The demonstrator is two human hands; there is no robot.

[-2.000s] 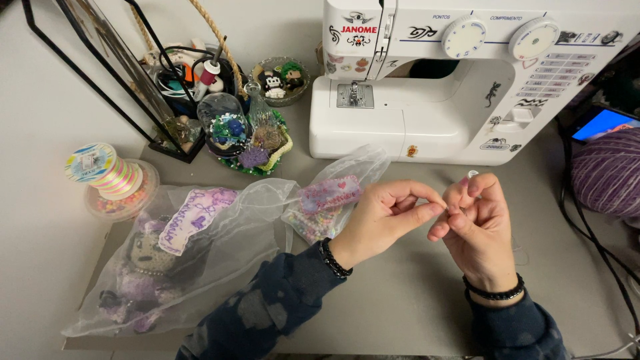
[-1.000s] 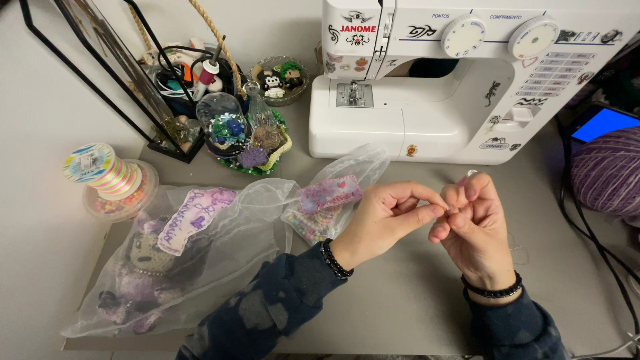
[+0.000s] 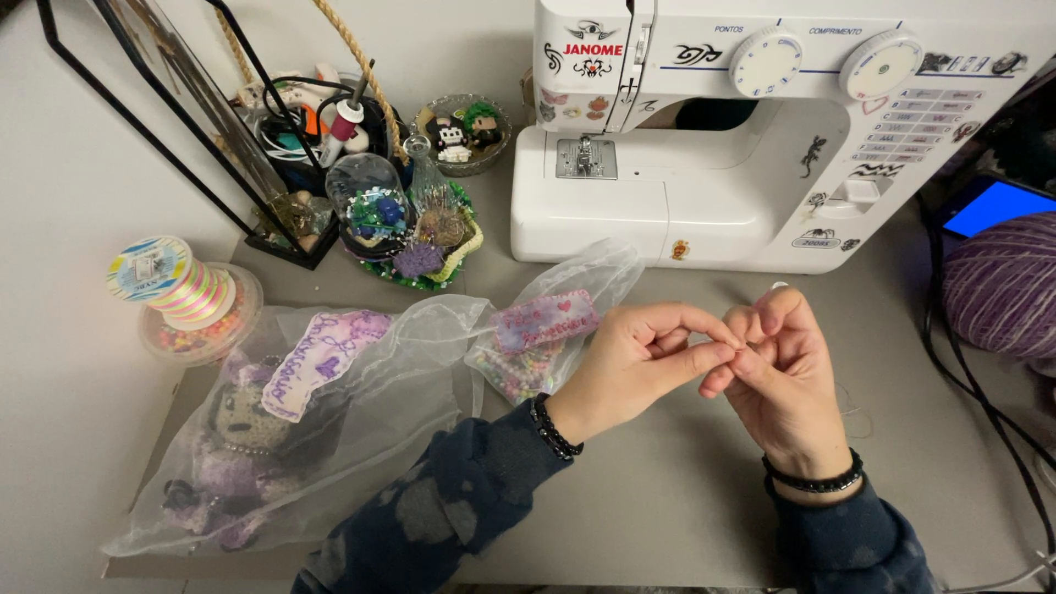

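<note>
My left hand (image 3: 652, 359) and my right hand (image 3: 784, 371) meet at the fingertips over the table, right of centre. Left thumb and index finger pinch something too small to make out, and the right thumb and fingers press against the same spot. A thin thread (image 3: 858, 417) hangs beside the right wrist. A small white item (image 3: 779, 285) shows behind the right fingers; what it is I cannot tell. Near my left wrist lies a sheer organza bag of colored beads (image 3: 516, 371) with a stitched fabric tag (image 3: 546, 320). A larger organza bag (image 3: 396, 371) holds a crocheted doll (image 3: 247, 421).
A white Janome sewing machine (image 3: 594, 223) stands behind my hands. At the right are a purple yarn ball (image 3: 1006, 285) and black cables (image 3: 940, 330). At the left are a spool of multicolored cord (image 3: 194, 293), a pincushion (image 3: 421, 260) and a glass dish with small figures (image 3: 466, 165).
</note>
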